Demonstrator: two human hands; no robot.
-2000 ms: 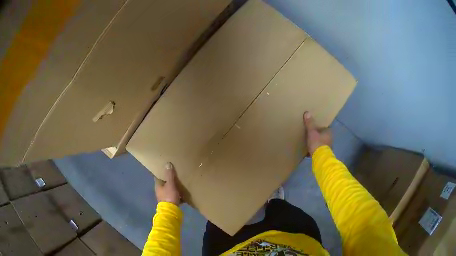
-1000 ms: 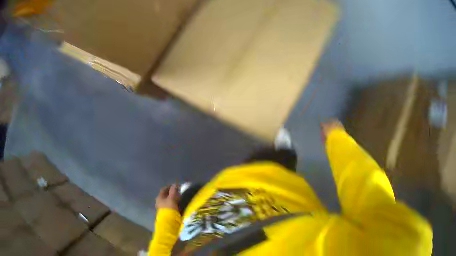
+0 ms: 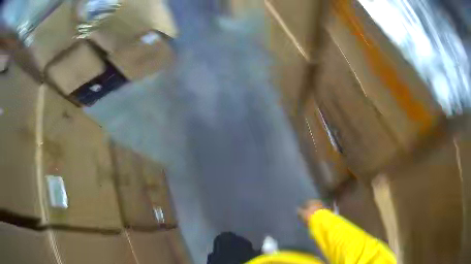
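The view is blurred by motion. My right hand (image 3: pixel 311 209) is small and blurred at the lower right, over the floor beside the right-hand cartons. No held thing shows at it, but its fingers are too blurred to read. My left hand is out of the picture. The nearest things are brown cartons. A carton stack (image 3: pixel 77 154) with white labels is on the left. A carton with orange tape (image 3: pixel 387 77) is at the upper right, on the right-hand stack.
A grey-blue floor aisle (image 3: pixel 232 154) runs between the stacks. A smaller carton with a dark side (image 3: pixel 77 69) is at the upper left. Shiny, pale material (image 3: pixel 434 46) lies above the orange-taped carton. My shoe tip (image 3: pixel 269 245) shows at the bottom.
The view has turned from the large carton, which both hands held and then let go, to an aisle between stacks. My left hand has left the picture.
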